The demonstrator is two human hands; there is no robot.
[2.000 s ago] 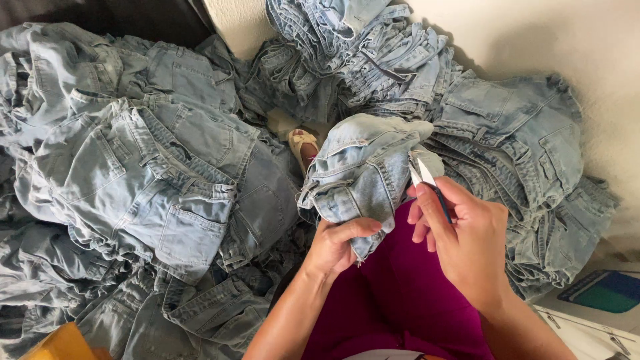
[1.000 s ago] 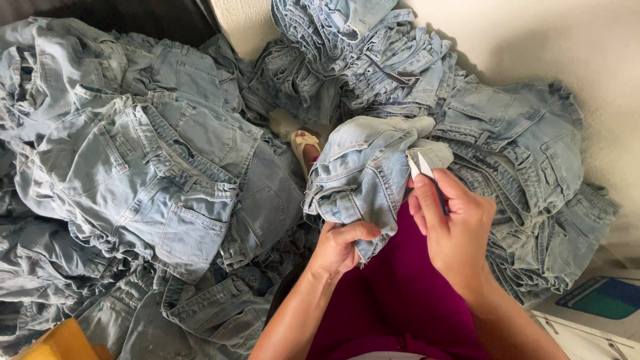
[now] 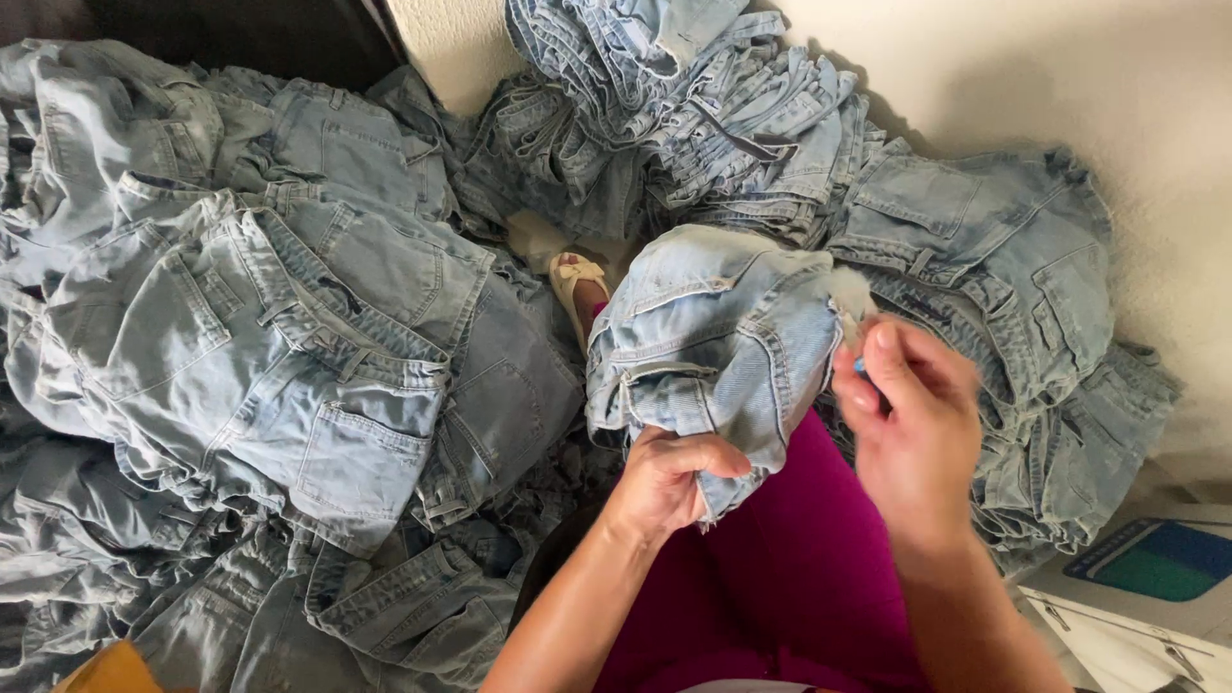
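Observation:
A light-blue denim garment (image 3: pixel 712 337), bunched up with its seams and pocket showing, is in my left hand (image 3: pixel 664 481). That hand grips its lower edge, thumb on top. At the garment's right edge, beside a frayed pale patch (image 3: pixel 849 294), is my right hand (image 3: pixel 910 409), slightly blurred, with its fingers curled around thread snips. Only a small blue part (image 3: pixel 859 366) shows clearly between the fingers; the blades are hard to make out and most of the handle is hidden.
Denim garments lie heaped at the left (image 3: pixel 366 414). More are stacked behind (image 3: pixel 751 125) and at the right (image 3: pixel 991 279), against a pale wall (image 3: pixel 1088 77). A sandalled foot (image 3: pixel 580 284) stands between the heaps. A white box (image 3: pixel 1145 587) is at the lower right.
The snips' blades, plain at the garment's edge earlier, no longer show clearly. My right hand has turned and its fingers have curled in. My left hand keeps its hold.

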